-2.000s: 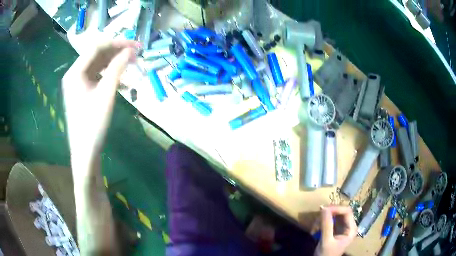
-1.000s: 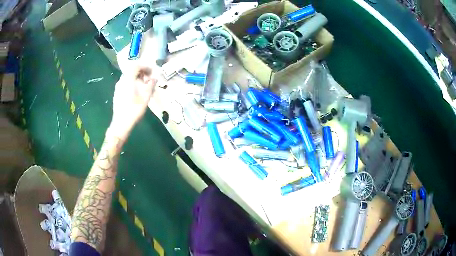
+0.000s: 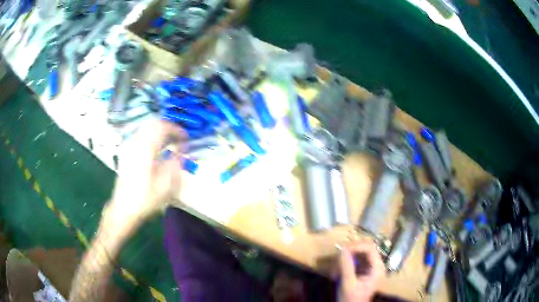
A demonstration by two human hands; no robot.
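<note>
My left hand (image 3: 151, 162) is blurred over the bench edge, just below the pile of blue cells (image 3: 192, 106); I cannot tell whether it holds anything. My right hand (image 3: 359, 268) is low at the bench's near edge, thumb and fingers curled near each other; a small dark patch shows between them, too blurred to name. A PCB panel (image 3: 285, 206) lies on the brown bench between my hands. A grey fan housing (image 3: 320, 194) with a handle cover (image 3: 338, 197) beside it lies to the right of the panel.
More fan housings (image 3: 378, 200) and blue cells lie at the right. A small carton (image 3: 177, 56) stands at the upper left. A green conveyor (image 3: 354, 47) runs behind the bench. A floor carton (image 3: 19, 277) is at the lower left.
The view has swung right. My left hand has moved from the bench's left part to near the blue cells. My right hand, out of view one second ago, shows again at the near edge.
</note>
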